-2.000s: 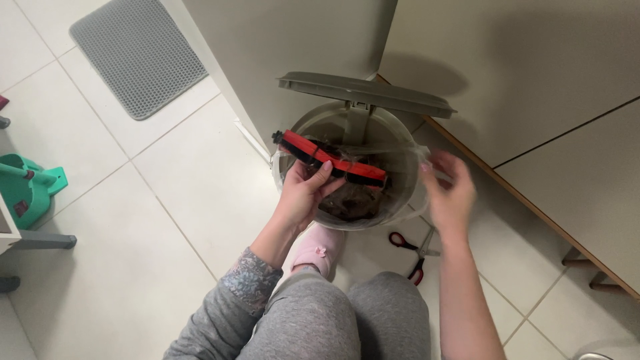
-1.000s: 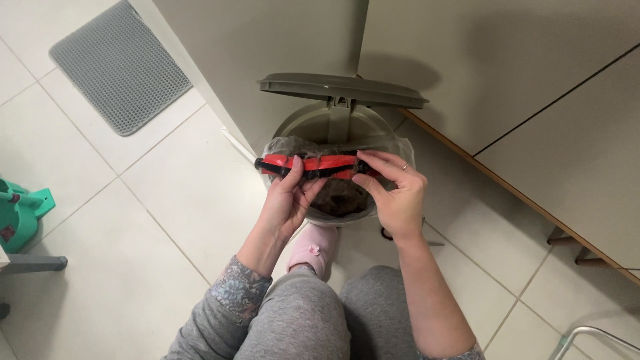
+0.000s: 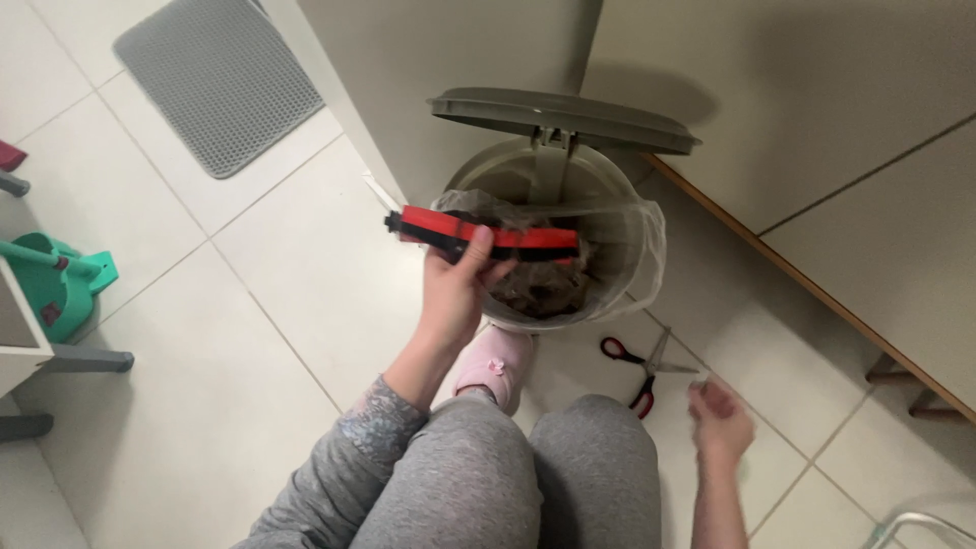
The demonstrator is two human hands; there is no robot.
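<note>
My left hand (image 3: pixel 457 286) holds a red and black vacuum roller brush (image 3: pixel 427 223) by its middle, over the open mouth of a round trash bin (image 3: pixel 625 179). Dark strands or fluff cling around the brush. A clear plastic bag (image 3: pixel 650 263) lines the bin, with dark waste in it, and the grey lid (image 3: pixel 564 118) stands raised at the back. My right hand (image 3: pixel 719 423) is blurred, low at the right, its fingers curled; whether it holds anything small cannot be told. Scissors (image 3: pixel 650 366) with red and black handles lie spread on the floor tiles beside that hand.
A grey textured mat (image 3: pixel 221 84) lies at the upper left. A green dustpan (image 3: pixel 61 282) stands at the left near a piece of furniture with grey legs (image 3: pixel 91 360). Pale cabinet panels (image 3: pixel 823 91) rise behind the bin at right. A pink shoe (image 3: pixel 496 366) touches or nears the bin's base.
My right hand has left the brush, where it was a second ago, and moved down to the right near the scissors. My left hand still holds the brush over the bin.
</note>
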